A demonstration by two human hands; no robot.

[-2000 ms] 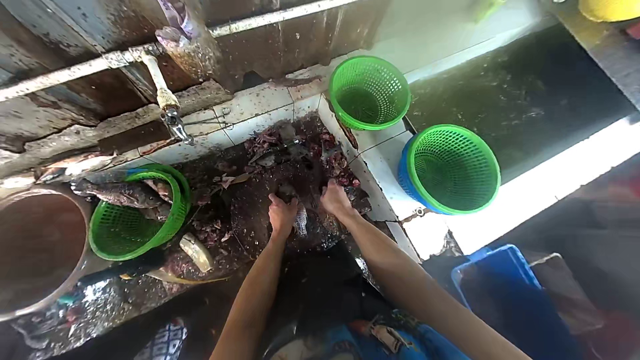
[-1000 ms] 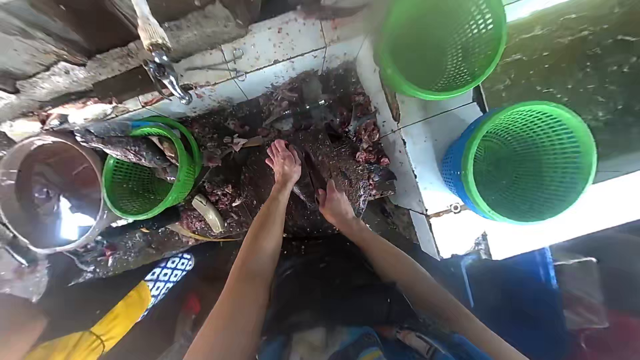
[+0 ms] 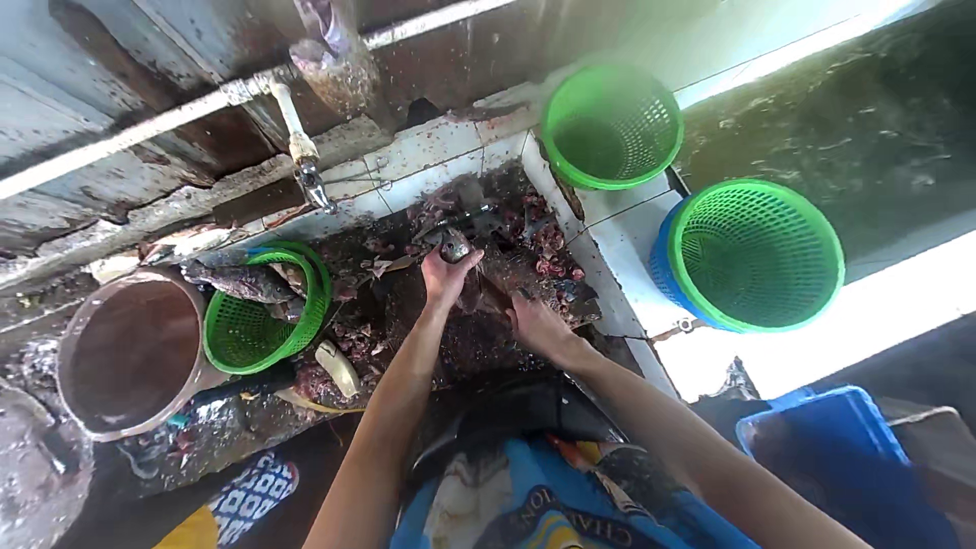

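My left hand (image 3: 446, 278) grips a fish (image 3: 455, 248) near its head, over a dark, wet work surface (image 3: 427, 328). To its right, my right hand (image 3: 534, 320) is closed on the handle of a knife (image 3: 494, 293), whose blade points up and left toward the fish; the blade is partly blurred. Red fish scraps (image 3: 553, 255) lie along the right side of the surface. At the left, a whole dark fish (image 3: 248, 282) rests across the rim of a green plastic basket (image 3: 263, 364).
A round tub of brownish water (image 3: 72, 366) stands at the far left. A metal tap (image 3: 311, 179) hangs above the tiled edge. Two green baskets (image 3: 614, 183) (image 3: 762, 324) stand at right beside a water tank (image 3: 839, 145). A blue crate (image 3: 831, 427) is lower right. A person's patterned sleeve or boot (image 3: 255, 488) shows lower left.
My left hand, spread open one second ago, is now closed on the fish. The view has shifted. The yellow and patterned clothing at lower left shows less than one second ago.
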